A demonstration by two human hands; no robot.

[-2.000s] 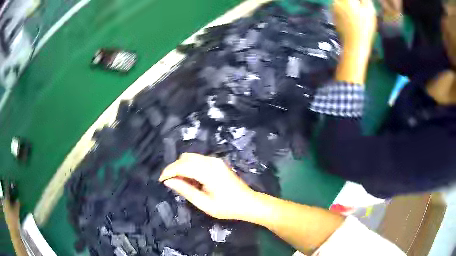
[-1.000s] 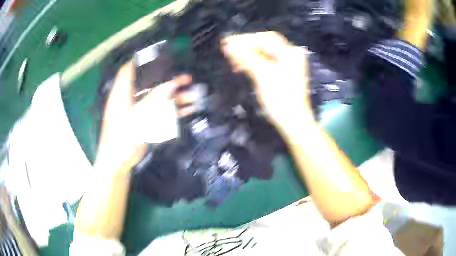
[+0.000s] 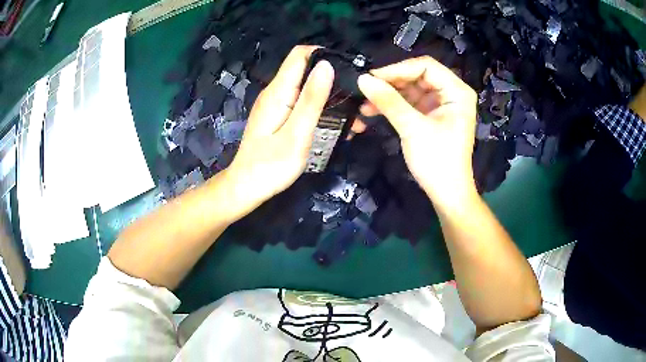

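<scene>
A keypad phone (image 3: 328,134) is held over the heap at the upper middle, its silver keys toward me and its black part away. My left hand (image 3: 276,127) grips it from the left, thumb on the black upper part. My right hand (image 3: 432,120) is at the phone's upper right, thumb and forefinger together at its edge; they pinch a black piece (image 3: 348,79) that lies over the phone's top, its outline hard to tell from the phone. A large heap of black pieces (image 3: 212,134) with shiny grey glints lies beneath both hands.
White sheets (image 3: 106,120) overlap at the left. The green bench mat (image 3: 340,272) shows in front of my body. A neighbour's dark sleeve with a checked cuff (image 3: 622,127) is at the right edge. A striped sleeve (image 3: 32,329) is at the lower left. A belt rail (image 3: 166,10) runs at upper left.
My right hand has come to the phone's upper edge. The phone now shows its keys clearly between both hands; a second ago my left hand held it farther left, blurred.
</scene>
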